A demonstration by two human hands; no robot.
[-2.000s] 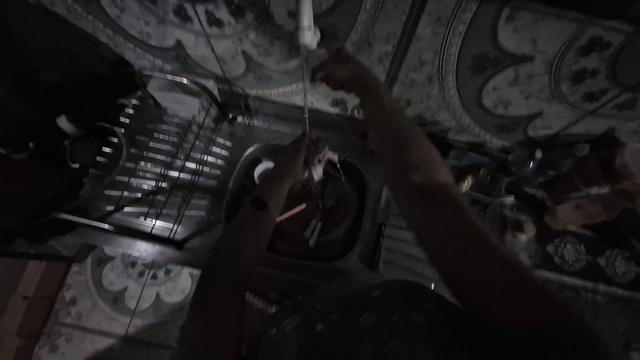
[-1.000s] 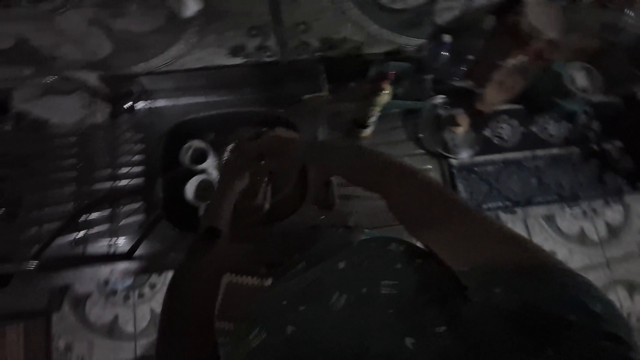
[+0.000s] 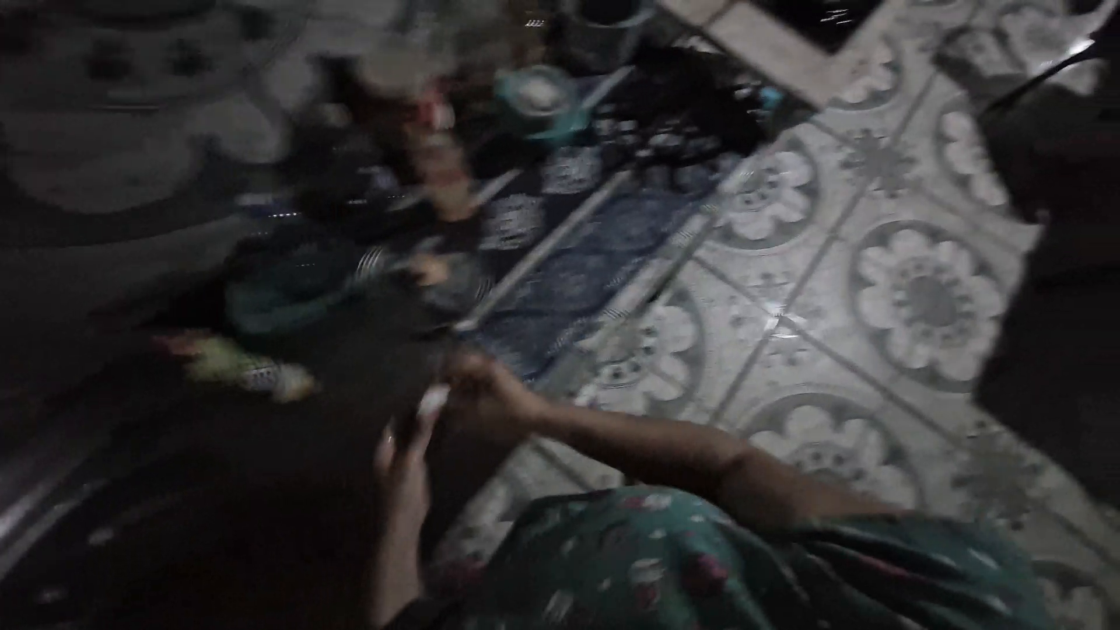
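Observation:
My left hand (image 3: 404,455) is raised at the lower centre, with a small whitish thing (image 3: 433,401) at its fingertips; blur hides what it is. Close beside it on the right is my right hand (image 3: 486,389), its fingers bent near the same whitish thing. Whether the right hand holds anything is too dark to tell. Left of both hands, a yellow-green bottle or packet (image 3: 232,367) lies on the dark counter. A clear round container (image 3: 446,278) stands just beyond the hands.
A teal-rimmed container (image 3: 542,101) and a reddish-brown bottle-like thing (image 3: 442,166) stand on the patterned dark cloth (image 3: 569,280) at the counter's far part. Flower-patterned tiles (image 3: 919,297) cover the floor on the right. The dark sink area (image 3: 105,534) is at lower left.
The view has swung far to the right. My hands, over the sink basin two seconds ago, are now close together beside the counter's edge.

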